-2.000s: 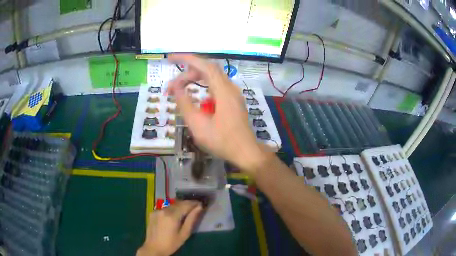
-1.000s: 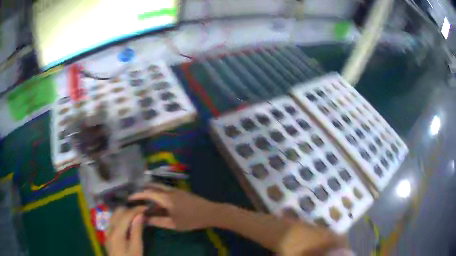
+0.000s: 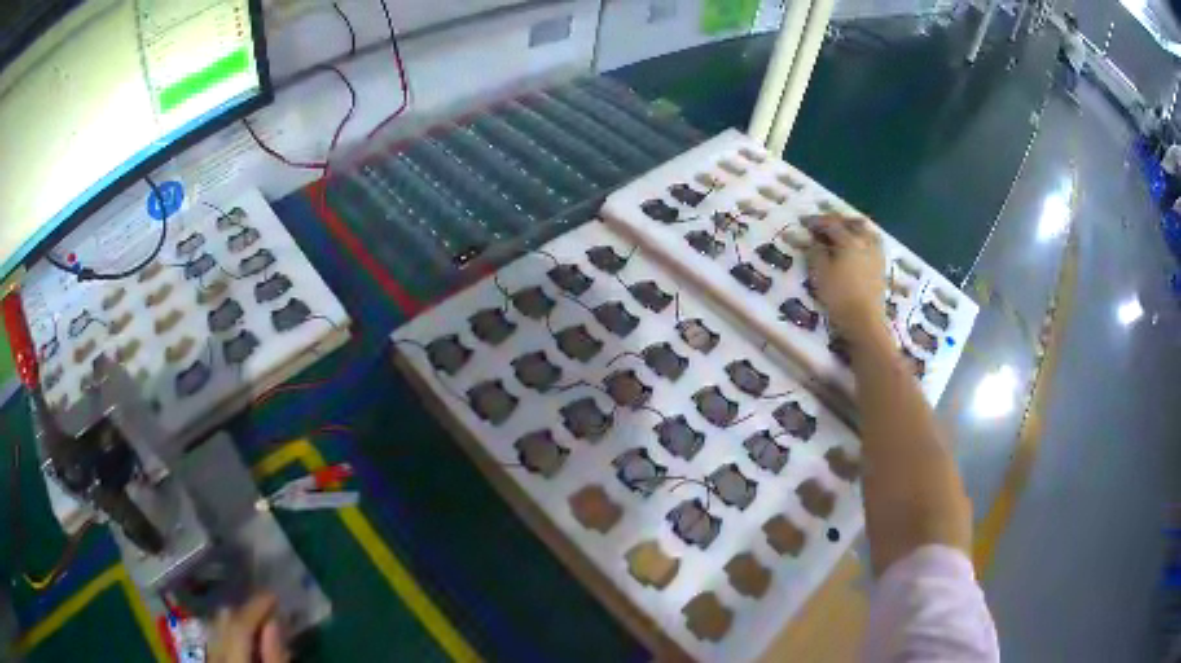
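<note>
My right hand (image 3: 848,266) reaches over the far right foam tray (image 3: 624,205), fingers down at a cutout; whether it holds a module cannot be told. My left hand (image 3: 249,632) is at the bottom edge, blurred and partly cut off, beside the front of the test fixture (image 3: 181,518). What it holds is not visible. The red toggle handle (image 3: 18,339) stands upright at the left edge. A larger foam tray (image 3: 427,360) in the middle holds rows of dark modules (image 3: 628,389) with thin leads; several cutouts at its near end are bare.
Another foam tray (image 3: 317,339) stands behind the fixture, below the monitor (image 3: 130,97). A clear ribbed blister tray (image 3: 492,181) lies at the back. Test clips (image 3: 317,490) lie right of the fixture. A red-and-white label (image 3: 181,635) is by the left hand. A white post (image 3: 790,78) rises behind the trays.
The view has turned right. My right hand has left the front of the fixture and moved out to the far right tray. My left hand remains near the fixture. The red handle now stands upright.
</note>
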